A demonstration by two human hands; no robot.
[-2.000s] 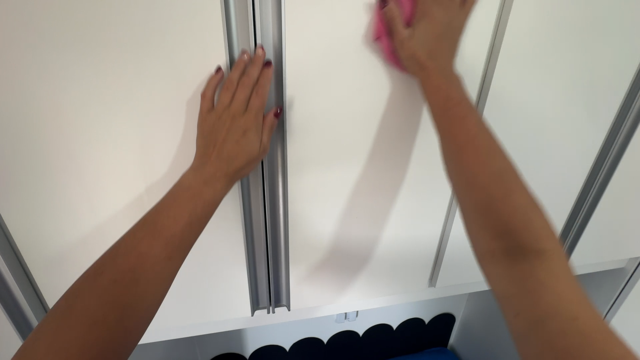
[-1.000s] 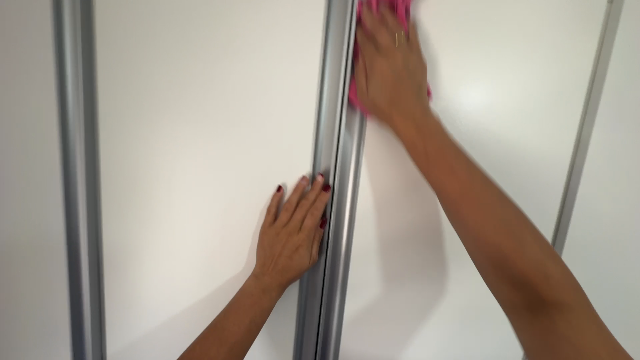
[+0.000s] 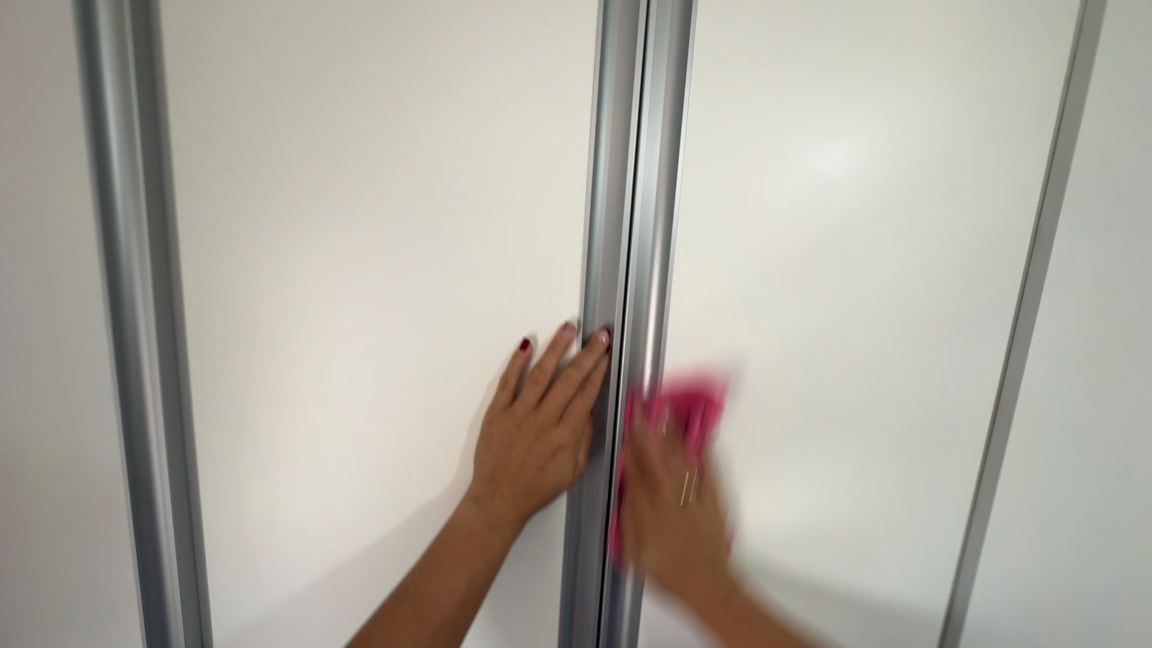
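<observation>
Two white cabinet doors meet at a pair of upright metal profile handles, the left profile (image 3: 615, 180) and the right profile (image 3: 664, 180). My left hand (image 3: 540, 432) lies flat on the left door (image 3: 378, 270), its fingertips on the left profile, holding nothing. Blurred by motion, my right hand (image 3: 675, 504) presses a pink cloth (image 3: 697, 400) against the right profile and the edge of the right door (image 3: 837, 297). The palm and fingers hide much of the cloth.
Another metal profile (image 3: 135, 270) runs upright along the far left, with a pale panel beyond it. On the right, a thin grey edge strip (image 3: 1017, 360) separates the right door from a further white panel (image 3: 1098, 405).
My right hand has moved down along the right profile with the pink cloth. My left hand stays at the left profile. The view has shifted since the oldest frame.
</observation>
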